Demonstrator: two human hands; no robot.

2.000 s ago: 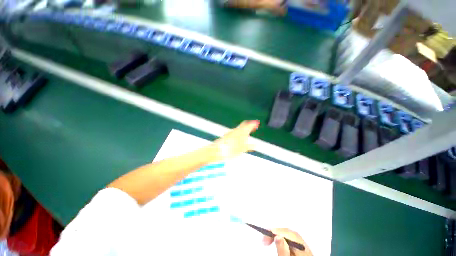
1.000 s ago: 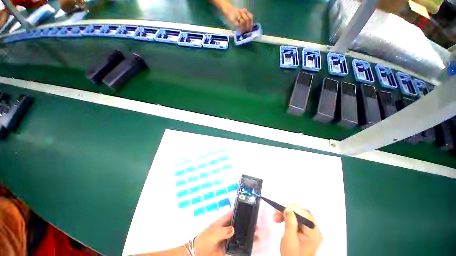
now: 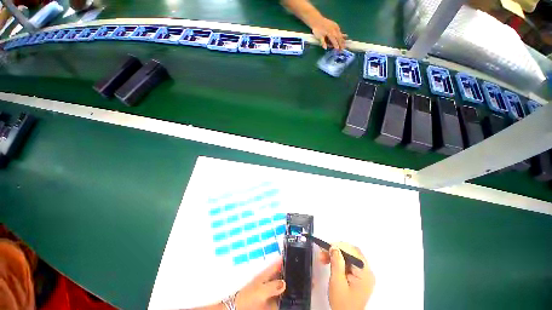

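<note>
A black housing (image 3: 297,272) stands lengthwise over the white work sheet (image 3: 369,224), its upper end open. My left hand (image 3: 260,289) holds it from the left side, near its lower part. My right hand (image 3: 350,280) holds the dark tweezers (image 3: 346,257), whose tip is inside the upper end of the housing. A small blue patch shows at the tip; whether the tweezers still grip it I cannot tell. Rows of blue adhesive pieces (image 3: 239,229) lie on the sheet to the left of the housing.
Beyond a pale rail (image 3: 242,143), the green belt (image 3: 242,97) carries dark housings (image 3: 396,117) at right and two at left (image 3: 140,81). Blue frames (image 3: 255,44) line its far side; another person's hand (image 3: 327,32) touches one. A white post (image 3: 484,151) rises at right.
Since one second ago, my hands and the housing have barely moved; the tweezers' tip stays at its upper end. The other person's hand and a blue frame moved right. Two seconds ago my left hand reached toward the belt.
</note>
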